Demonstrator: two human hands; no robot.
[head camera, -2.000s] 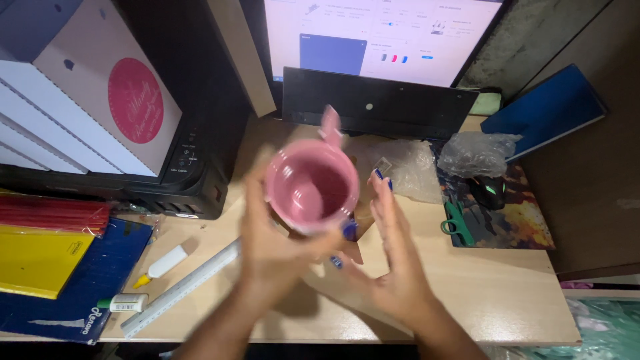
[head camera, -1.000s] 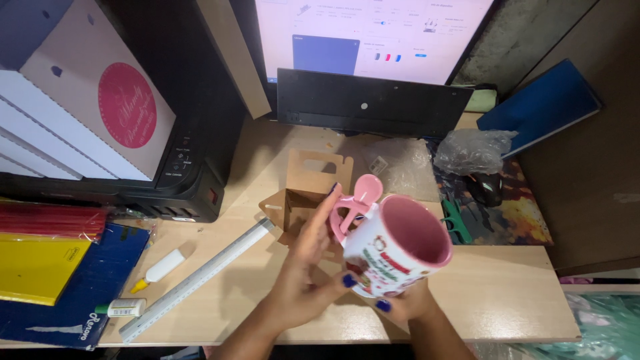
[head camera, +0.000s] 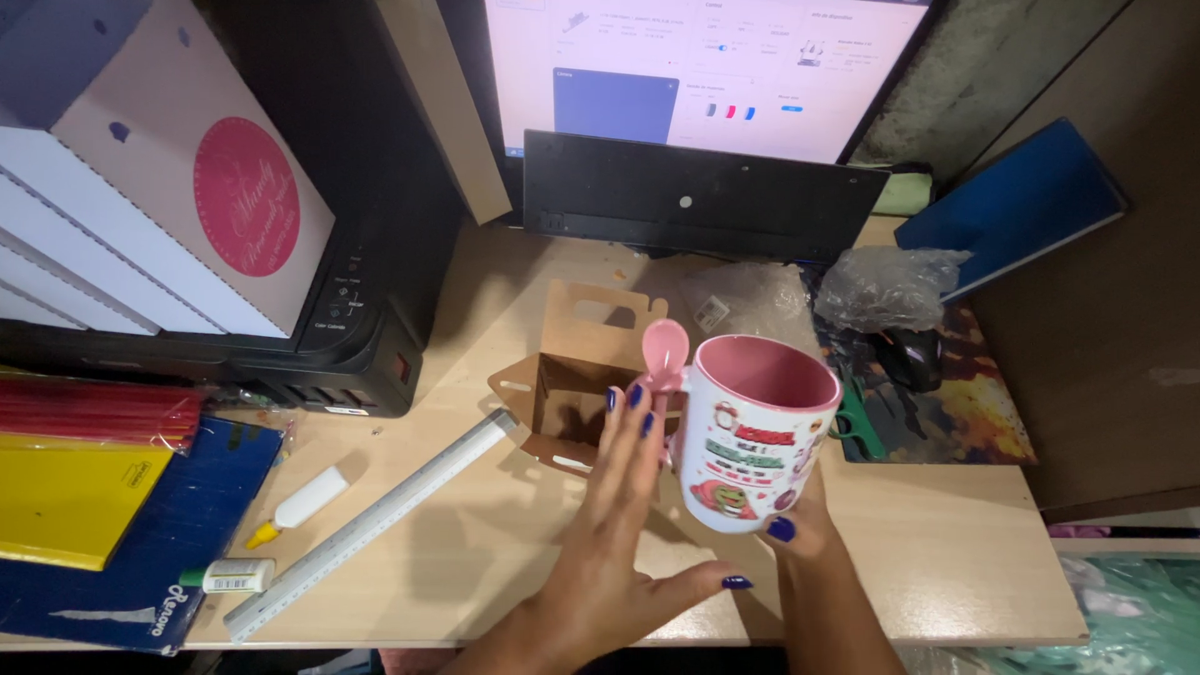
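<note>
A white ceramic mug (head camera: 750, 441) with a pink inside and printed pictures and lettering is held up over the desk, its mouth tilted toward me. My right hand (head camera: 806, 530) grips it from behind and below, the thumb near its base. A small pink spoon (head camera: 666, 352) stands at the handle on the mug's left side. My left hand (head camera: 633, 525) is beside the handle, fingers extended and thumb apart; it may touch the handle. Behind the hands sits an opened brown cardboard box (head camera: 572, 389) with a cut-out carrying handle, partly hidden by them.
Left are a ruler (head camera: 375, 520), a glue bottle (head camera: 309, 497), a small white bottle (head camera: 239, 575), folders (head camera: 75, 506) and a printer (head camera: 375, 347) under white boxes (head camera: 178, 178). Behind stand a keyboard (head camera: 703, 197) and monitor (head camera: 787, 56). Right are plastic wrap (head camera: 881, 281), green scissors (head camera: 858, 422) and a mouse (head camera: 909, 361).
The mug has turned from its mouth facing me to its printed side showing. Since one second ago, my left hand has loosened from the mug, its fingers now extended.
</note>
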